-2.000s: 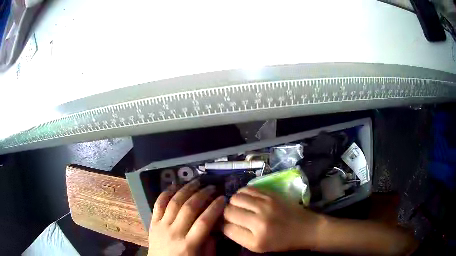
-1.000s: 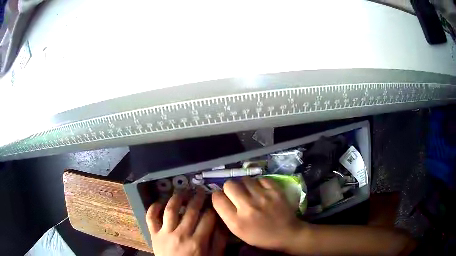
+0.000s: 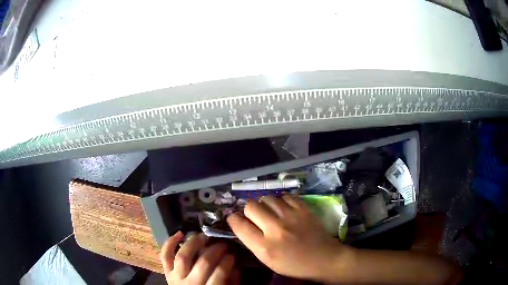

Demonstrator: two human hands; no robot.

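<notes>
A long grey drawer (image 3: 149, 214) full of small items sits under the table edge. My right hand (image 3: 287, 234) is inside it, fingers bent down among the items, beside a bright green plastic bag (image 3: 330, 211). My left hand (image 3: 200, 259) is at the drawer's near left edge, fingers curled, cut off by the bottom of the picture. What the fingertips touch is hidden. Pale rings, perhaps bobbins (image 3: 207, 194), and a white pen-like stick (image 3: 264, 184) lie at the drawer's left and middle.
The white table (image 3: 250, 44) has a ruler-marked grey front edge (image 3: 245, 114). A dark phone-like rectangle (image 3: 483, 25) lies at the far right, pale cloth (image 3: 16, 33) at the far left. Left of the drawer is a wooden board (image 3: 111, 222). A printed white slip (image 3: 400, 179) and clear plastic are in the drawer.
My left hand has moved down toward the drawer's near edge, uncovering small items at its left. My right hand has shifted slightly, and more of the green bag's top shows than one second ago.
</notes>
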